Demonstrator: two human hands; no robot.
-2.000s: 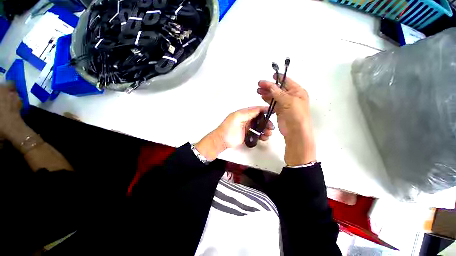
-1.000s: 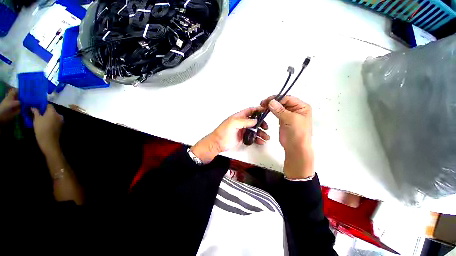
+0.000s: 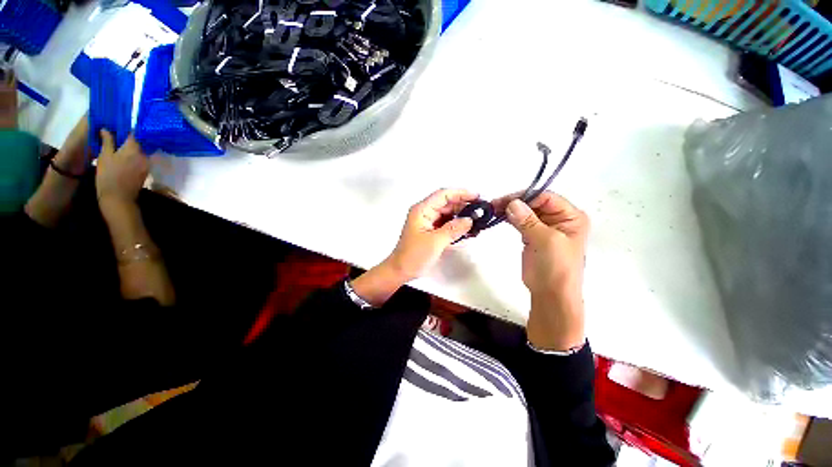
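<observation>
A black coiled cable (image 3: 475, 215) is held above the white tabletop in front of me. My left hand (image 3: 429, 233) grips the coil between thumb and fingers. My right hand (image 3: 554, 233) pinches the cable beside the coil. Its two ends stick out up and to the right past my right fingers, one with a dark connector (image 3: 580, 127), the other with a small greyish connector (image 3: 544, 148). My fingers hide part of the coil. No tie band shows clearly.
A grey-white tub (image 3: 369, 128) heaped with black coils stands ahead left. Blue packaging (image 3: 169, 123) and white cards (image 3: 128, 36) lie left of it, with another person's hands (image 3: 123, 169). A large greyish plastic bag (image 3: 771, 237) is at right, a light blue basket (image 3: 789, 32) top right.
The coil has turned in my left hand and now shows its loop opening. My right hand has slid down the cable towards the coil. The neighbour's hands have moved a blue piece towards the tub.
</observation>
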